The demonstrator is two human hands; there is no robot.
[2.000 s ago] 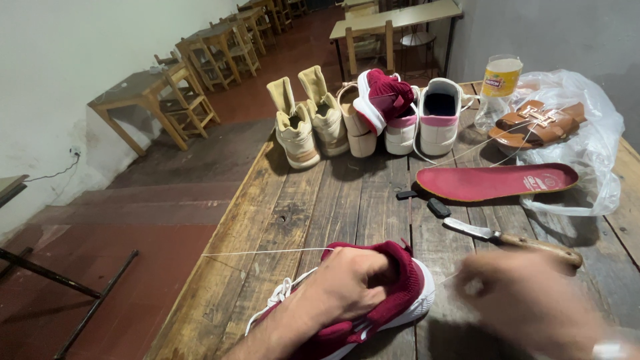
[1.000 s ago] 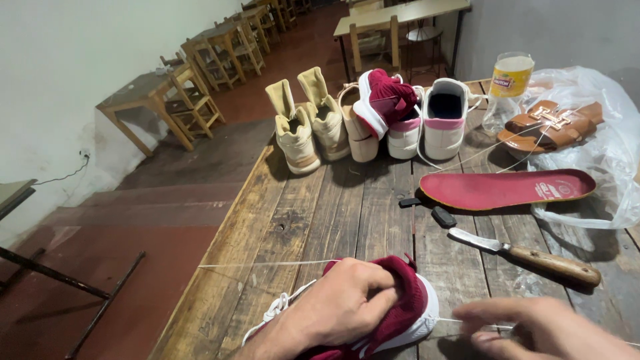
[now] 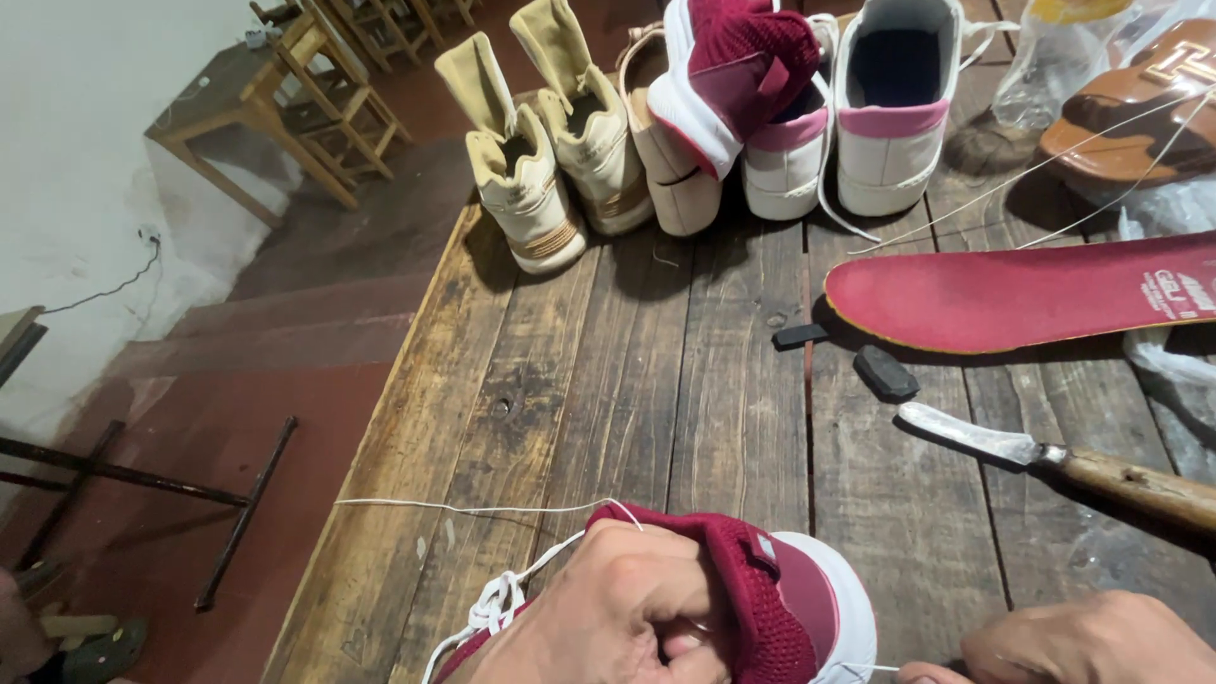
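Note:
A maroon sneaker (image 3: 769,608) with a white sole and white laces lies at the bottom middle of the plank table. My left hand (image 3: 617,608) grips it at the collar, with fingers inside the opening. White thread (image 3: 475,508) runs from the shoe across the planks to the left. At the heel, another stretch of thread reaches my right hand (image 3: 1083,641), which pinches it at the lower right. A wooden-handled knife (image 3: 1130,480) lies above my right hand, beside a dark block (image 3: 885,372) and a small black strip (image 3: 800,335).
Beige high-tongued shoes (image 3: 527,209), white and pink sneakers (image 3: 893,142) and another maroon sneaker (image 3: 731,76) stand along the back. A red insole (image 3: 1007,294), brown sandal (image 3: 1130,123), cut plastic bottle (image 3: 1054,76) and plastic bag (image 3: 1178,380) are at right. The table's left edge drops to a red floor.
My right hand was blurred, then had its fingers spread near the thread; now they are closed on it. My left hand stays on the maroon sneaker. The view has moved closer to the table.

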